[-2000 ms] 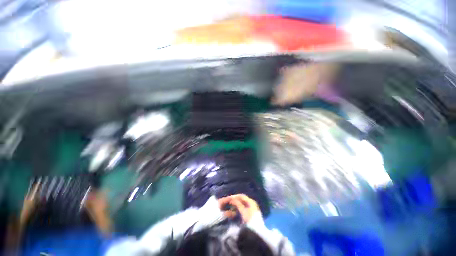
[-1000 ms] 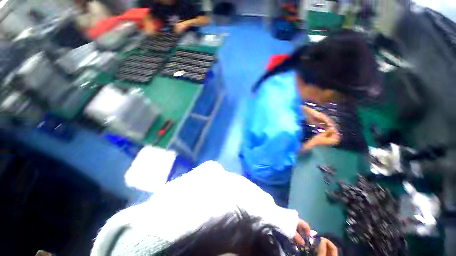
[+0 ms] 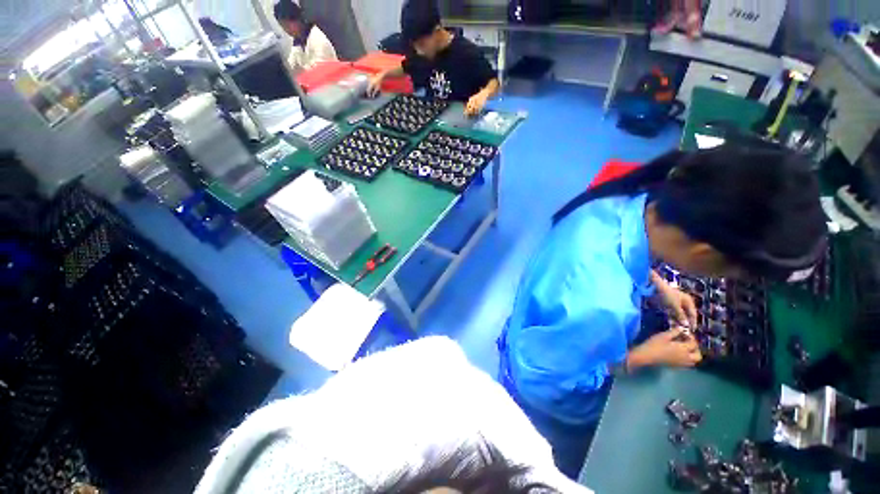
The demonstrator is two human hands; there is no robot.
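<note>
Neither of my hands is in the picture; my white sleeve and shoulder fill the bottom middle. Nearest before me on the right is the green-matted bench [image 3: 627,434]. A loose heap of small dark-silver modules [image 3: 738,473] lies on it, cut off by the bottom edge, with a few loose modules [image 3: 684,415] just behind. A black tray [image 3: 728,314] with rows of modules lies in front of a person in blue, whose hands are at its near edge.
A silver-white fixture [image 3: 818,421] stands at the right. Across the blue floor, another green table [image 3: 415,212] bears black trays, white stacks [image 3: 321,220] and a red-handled tool [image 3: 376,262]. A white stool [image 3: 336,325] stands before it. Dark stacked trays [image 3: 106,318] fill the left. A person in black sits behind the table.
The view has swung left from the bench and is now sharper and higher. The heap has slid down toward the bottom right edge. My hands, seen earlier at the bottom, have gone out of view.
</note>
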